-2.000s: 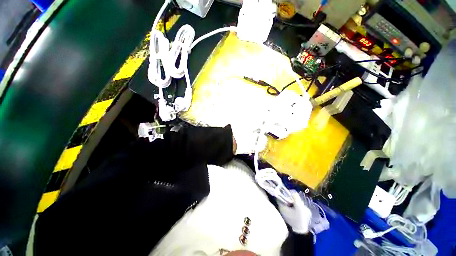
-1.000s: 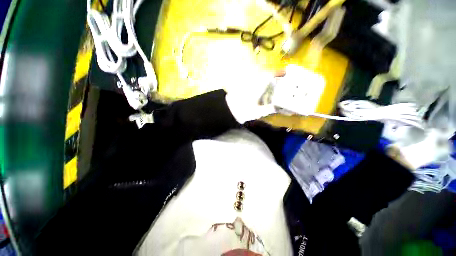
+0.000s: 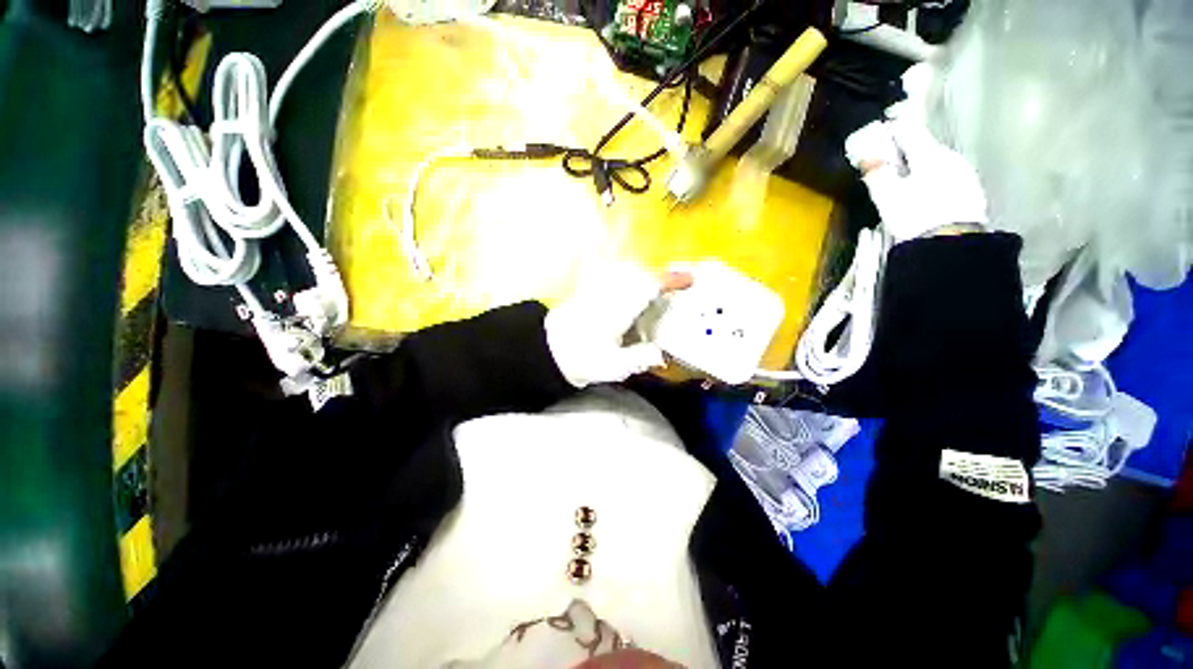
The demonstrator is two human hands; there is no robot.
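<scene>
My left hand [image 3: 605,335], in a white glove with a bare fingertip, grips a white socket block [image 3: 720,322] over the near edge of the yellow mat [image 3: 523,261]. The block's outlet holes face up. Its white power cord [image 3: 841,318] lies looped to the right of it, beside my right sleeve. My right hand [image 3: 924,180], also in a white glove, is at the upper right, against the milky heap of clear plastic bags [image 3: 1073,131]. Whether its fingers hold anything cannot be told.
A wooden-handled stick [image 3: 772,92] and a tied black lead [image 3: 605,167] lie on the mat. A green circuit board [image 3: 650,32] is above it. Looped white cords [image 3: 216,196] lie left, by the striped belt edge [image 3: 135,405]. A blue bin [image 3: 837,503] holds white cords.
The cord bundle, earlier stretched right, now lies by the block. My right hand has moved up to the bags. My left hand still holds the block. The view has shifted.
</scene>
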